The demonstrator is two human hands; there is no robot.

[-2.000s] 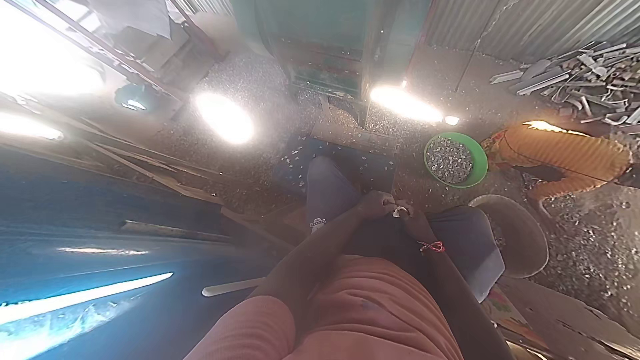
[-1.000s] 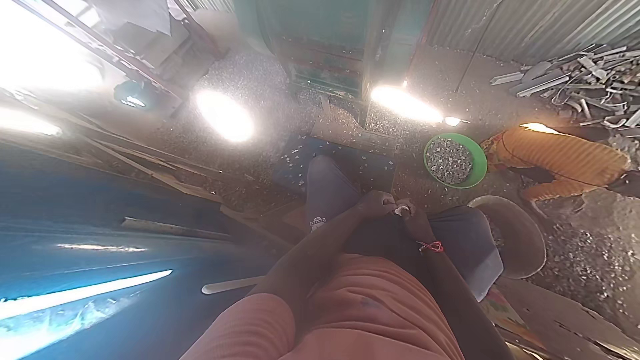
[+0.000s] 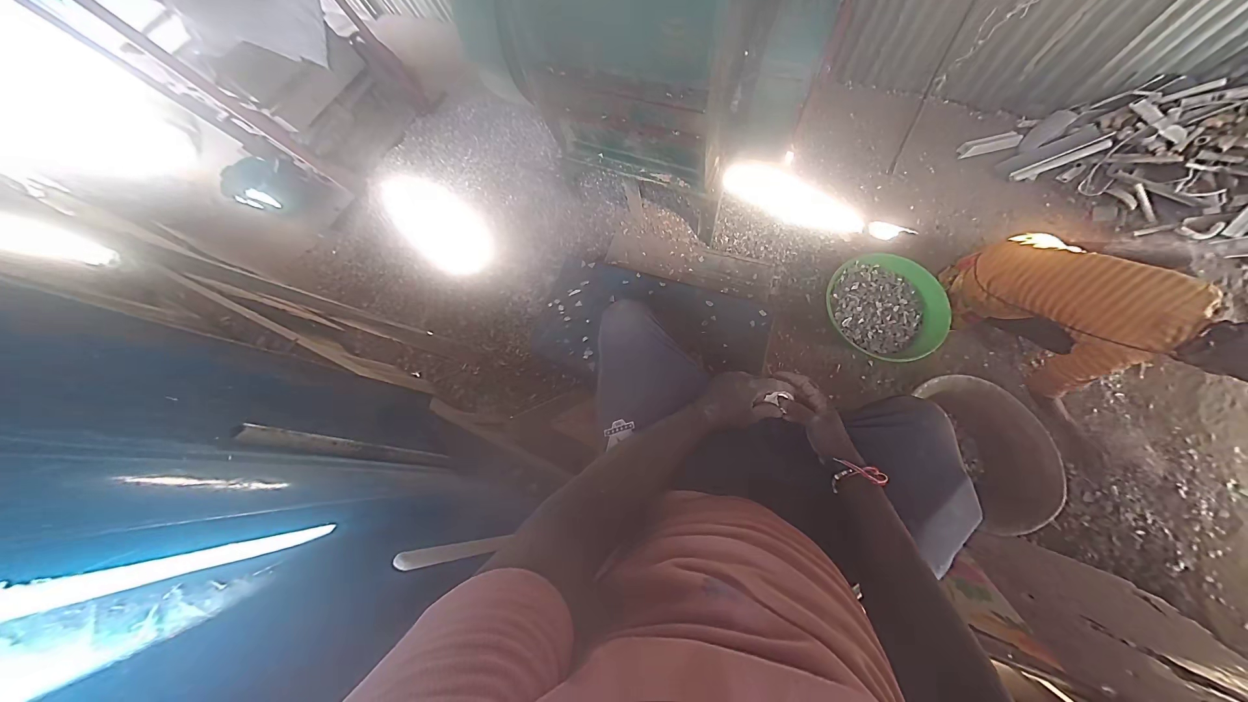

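Observation:
My left hand [image 3: 733, 398] and my right hand [image 3: 805, 398] meet above my lap. Between their fingers is a small whitish piece [image 3: 775, 400], too small to identify; my right fingers curl around it and my left fingers touch its side. A cord bracelet circles my right wrist. Beyond my right knee stands a green plastic basin [image 3: 942, 310] filled with small greyish chips, and nearer to me a wide, shallow pan [image 3: 1038, 468] lies beside that knee.
A person in an orange striped top [image 3: 1111, 288] bends beside the basin. Scrap strips [image 3: 1160, 146] are heaped at the upper right near corrugated metal sheeting [image 3: 1053, 44]. A green metal machine or cabinet [image 3: 624, 78] stands ahead; a blue surface [image 3: 195, 390] lies at left.
The person in orange has shifted slightly beside the green basin. My hands stay together above my lap.

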